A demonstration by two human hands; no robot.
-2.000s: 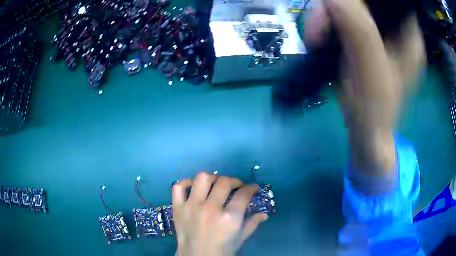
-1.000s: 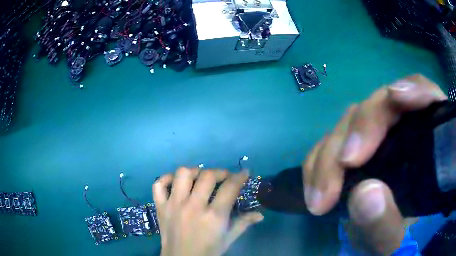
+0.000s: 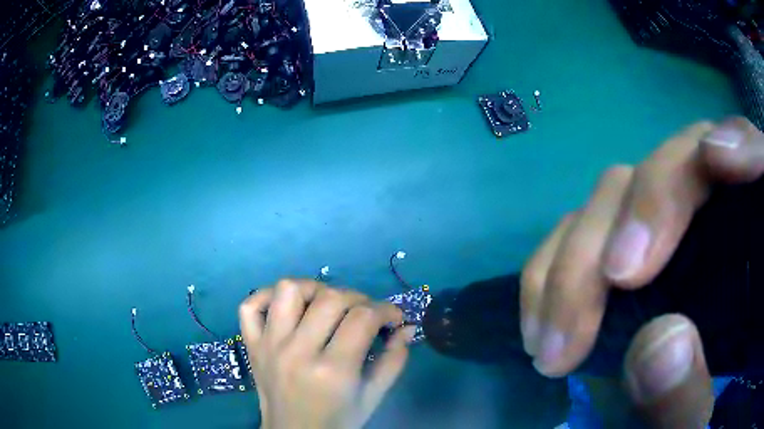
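My right hand (image 3: 620, 268) holds the black electric screwdriver (image 3: 482, 318), its nose at the right edge of a dark camera board (image 3: 412, 306) with a thin lead and white plug behind it. The screwdriver's tip is hidden. My left hand (image 3: 322, 352) is spread low over the row, thumb and forefinger against that board's left side; more of the row is hidden under the fingers. Two similar boards lie to its left, one beside the hand (image 3: 214, 366) and one farther left (image 3: 162, 379), each with a curled lead.
A heap of dark lens holders (image 3: 176, 50) lies at the back left, beside the white-grey screw feeder (image 3: 394, 80). An assembled camera module (image 3: 504, 112) sits right of the feeder. A board strip (image 3: 28, 341) lies at the left edge. Dark stacked material (image 3: 687, 25) is at the back right.
My right hand has come down from beside the feeder with the screwdriver, whose nose is now at the rightmost board. My left hand stays over the row. The whole view has shifted slightly.
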